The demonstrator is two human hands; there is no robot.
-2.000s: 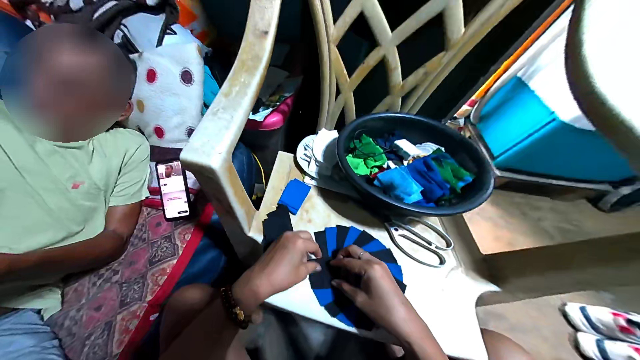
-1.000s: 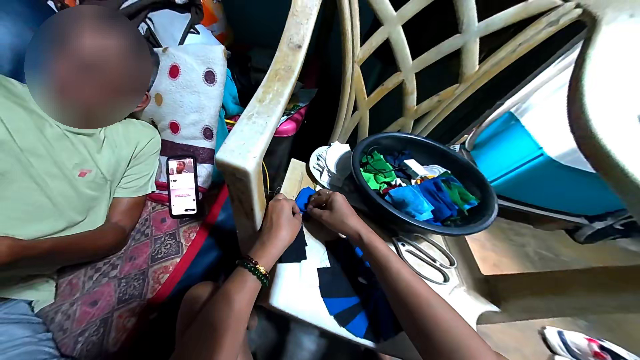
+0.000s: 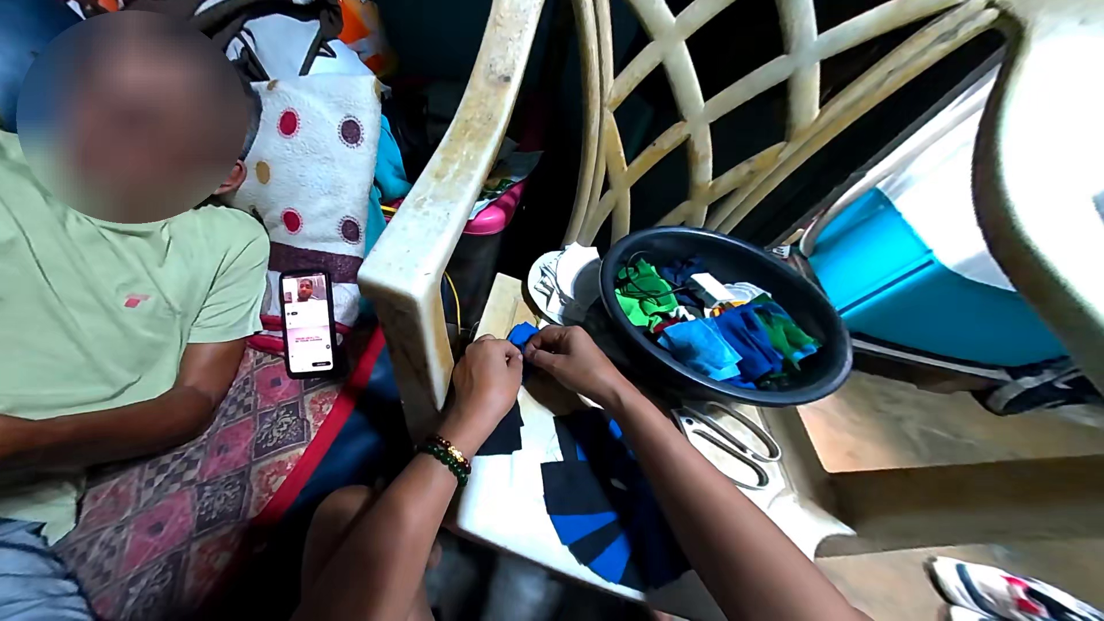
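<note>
My left hand (image 3: pixel 487 379) and my right hand (image 3: pixel 573 362) meet over the seat of a plastic armchair, both pinching a small blue cloth piece (image 3: pixel 522 335). Black cloth pieces (image 3: pixel 502 434) lie on the seat below my left hand. Beneath my right forearm, partly hidden by it, is a round arrangement of black and blue cloth strips (image 3: pixel 586 517). A dark plastic basin (image 3: pixel 832 379) of green, blue and white fabric scraps (image 3: pixel 707 345) sits at the back of the seat. Scissors (image 3: pixel 733 444) lie in front of the basin, their blades hidden.
The chair's armrest (image 3: pixel 448 172) rises left of my hands. Beyond it, a person (image 3: pixel 129 302) in a light green shirt lies on a patterned mat beside a lit phone (image 3: pixel 308 326). A white round item (image 3: pixel 565 280) touches the basin's left side. Shoes (image 3: pixel 1009 591) are on the floor at right.
From the black and blue strips two seconds ago, both hands have moved up the seat to the small blue piece, which lay there untouched. They have stayed on it since one second ago.
</note>
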